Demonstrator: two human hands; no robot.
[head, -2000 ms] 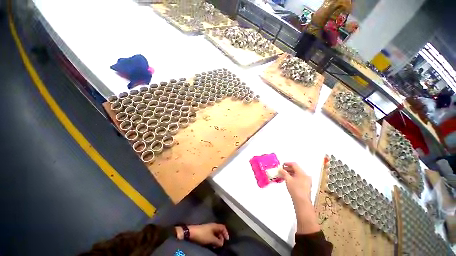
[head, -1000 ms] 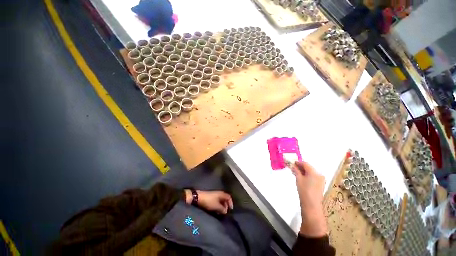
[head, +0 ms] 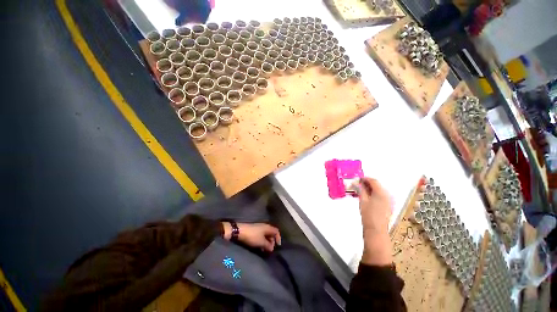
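Note:
A bright pink pad with a scalloped edge (head: 334,180) lies on the white tabletop (head: 313,210). My right hand (head: 374,198) is over its right side, with thumb and fingertips pinched together on a small whitish piece (head: 352,184). Whether that piece is separate from the pad I cannot tell. My left hand (head: 261,236) rests at my lap, fingers curled; nothing shows in it. A wooden board (head: 287,128) with grey-tan rings (head: 207,85) standing in close rows lies beyond, left of the pad.
Another board with rows of rings (head: 444,225) is at the right. Boards with jumbled parts (head: 418,49) line the far side. A dark blue cloth (head: 188,8) is at the top left. Clear plastic (head: 538,259) lies at the right edge.
The view has shifted, so the boards sit higher and further right than at first. My right hand stays at the pink pad's right side. My left hand has stayed at my lap.

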